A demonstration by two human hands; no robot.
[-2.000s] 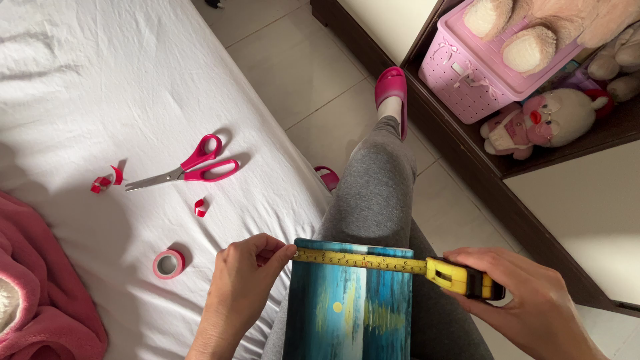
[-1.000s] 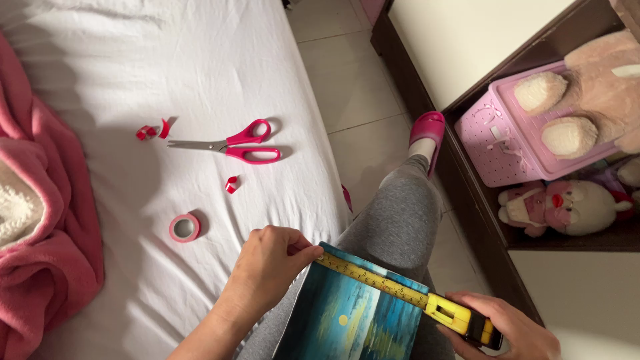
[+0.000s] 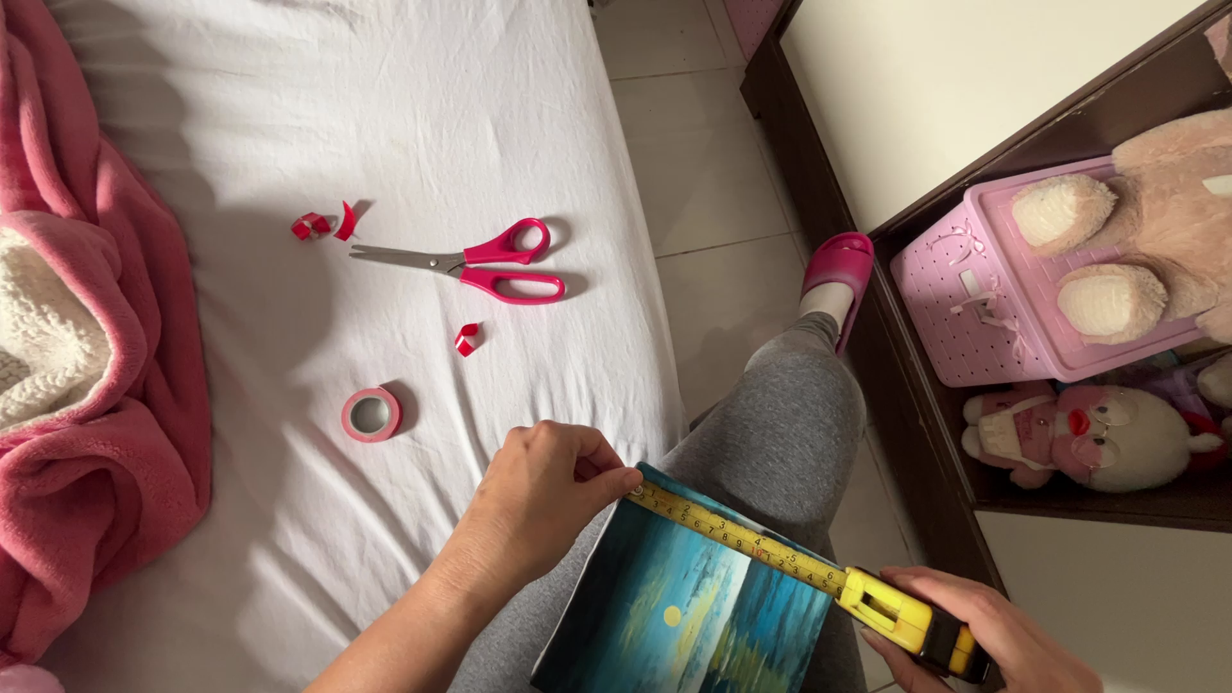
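Note:
A small painted canvas (image 3: 693,616) in blue, white and yellow rests on the person's lap. Across its top edge lies the yellow blade of a tape measure (image 3: 741,539). My left hand (image 3: 539,500) pinches the blade's end at the canvas's upper left corner. The yellow and black tape measure case (image 3: 900,616) is in my right hand (image 3: 991,626), just past the right edge of the canvas. On the white sheet lie pink-handled scissors (image 3: 462,262), their blades nearly together, a roll of pink tape (image 3: 372,415) and red curled scraps (image 3: 467,340).
The bed (image 3: 433,125) with its white sheet spans the left, a pink fleece blanket (image 3: 144,404) along its far left side. At right stands a dark-framed cabinet (image 3: 924,423) holding a pink lidded basket (image 3: 972,289) and plush toys (image 3: 1107,433). Tiled floor (image 3: 712,183) runs between.
The view has turned and shifted, so the canvas appears more tilted. Both hands keep their hold on the tape measure, which stays stretched across the canvas.

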